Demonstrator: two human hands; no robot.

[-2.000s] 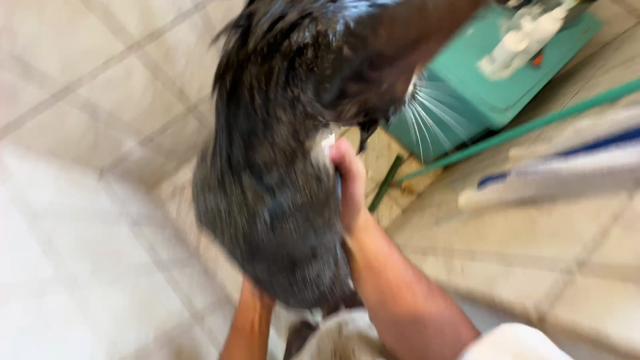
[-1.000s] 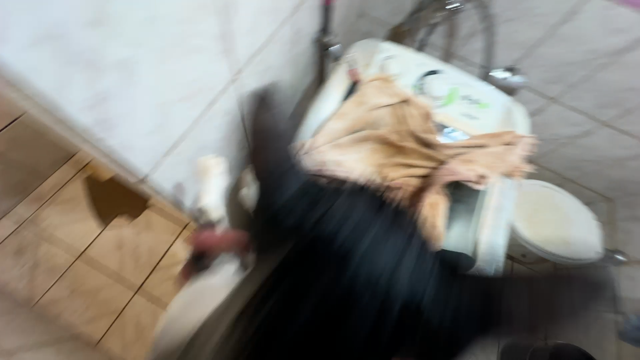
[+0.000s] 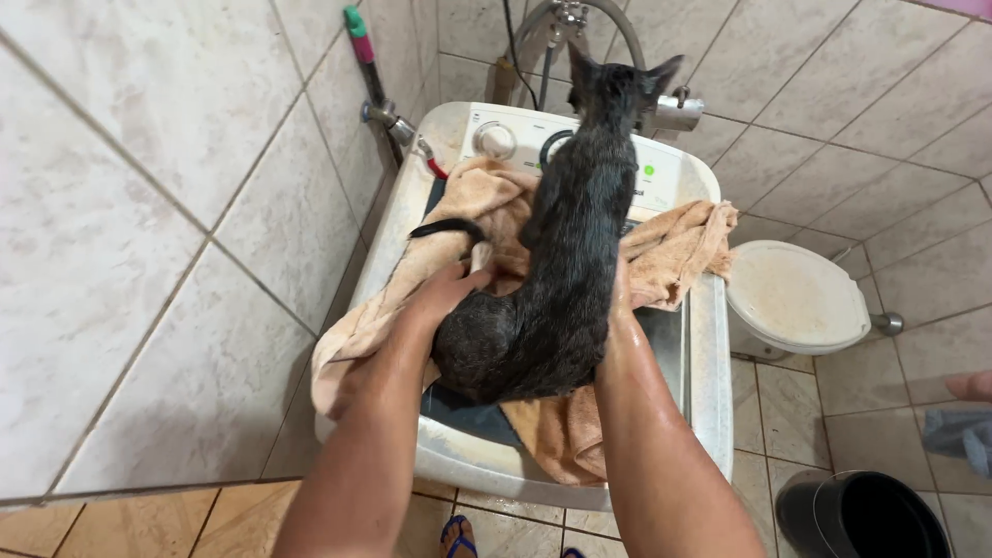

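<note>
A wet, dark-furred cat (image 3: 577, 256) is on an orange-tan towel (image 3: 488, 194) spread over a top-loading washing machine (image 3: 709, 372). Its head points away from me, toward the control panel. My left hand (image 3: 459, 285) is at the cat's hindquarters, with the fingers around a pale hind paw (image 3: 481, 256); the dark tail lies on the towel beyond it. My right hand (image 3: 621, 283) is against the cat's right flank, and its fingers are hidden by the body, so its hold cannot be made out.
Behind the machine are a metal faucet (image 3: 570, 17) and hoses; a wall tap (image 3: 387, 120) is at left. A toilet with a closed lid (image 3: 802, 294) stands at right, with a black bucket (image 3: 891, 515) below. Another person's fingers (image 3: 970, 386) show at the right edge, near a grey-blue cloth (image 3: 957, 435).
The view has swung from the floor area with the green box to the washing machine. The cat, held up over the floor two seconds ago, is now on the towel.
</note>
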